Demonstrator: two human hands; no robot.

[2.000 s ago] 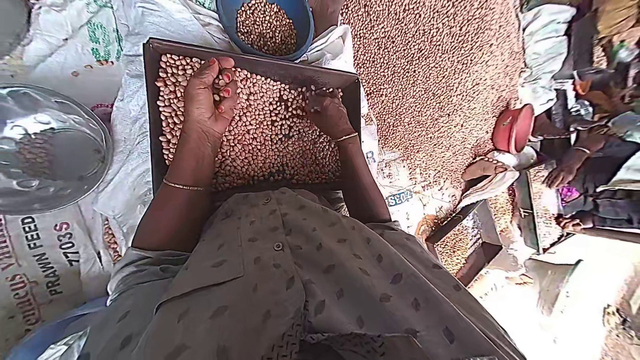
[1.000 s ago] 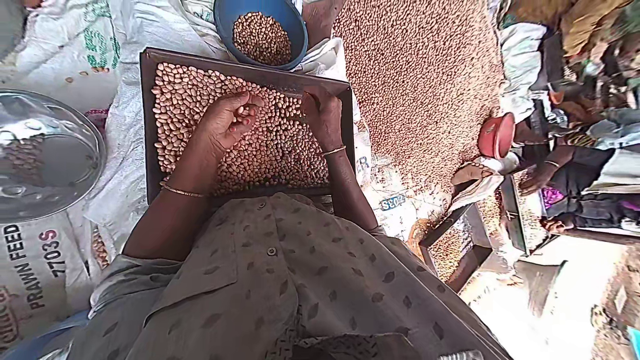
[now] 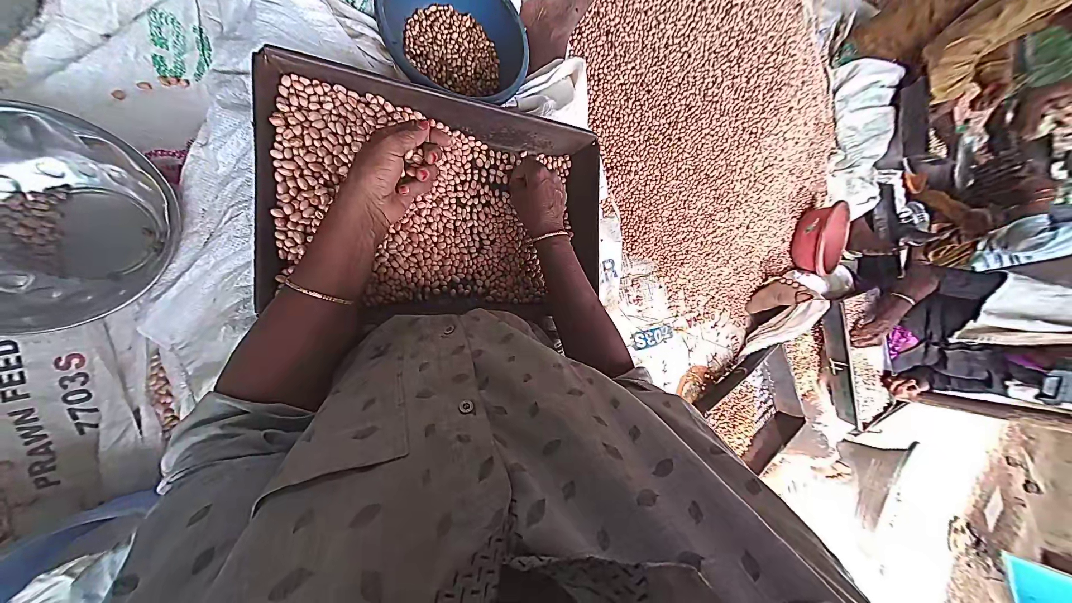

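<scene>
A dark rectangular metal tray (image 3: 578,218) lies in front of my body, spread with shelled peanuts (image 3: 314,167). My left hand (image 3: 398,167) is over the tray's middle, palm turned up, its fingers curled around several peanuts. To its right, my right hand (image 3: 538,197) is knuckles up at the peanuts near the tray's right side; its fingertips point down and are hidden, so whether it holds any cannot be told. Each wrist wears a thin bangle. Against the tray's far edge stands a blue plastic bowl (image 3: 512,50) with peanuts inside.
A steel basin (image 3: 163,209) with some nuts sits left on white woven sacks (image 3: 109,126). A wide spread of peanuts (image 3: 703,134) covers the ground beyond at right. Further right are a red bowl (image 3: 822,239), metal trays (image 3: 775,440) and other people's arms and feet.
My right hand has gone from raised with bent fingers a second ago to lowered at the peanuts, knuckles up. My left hand stays curled over the tray.
</scene>
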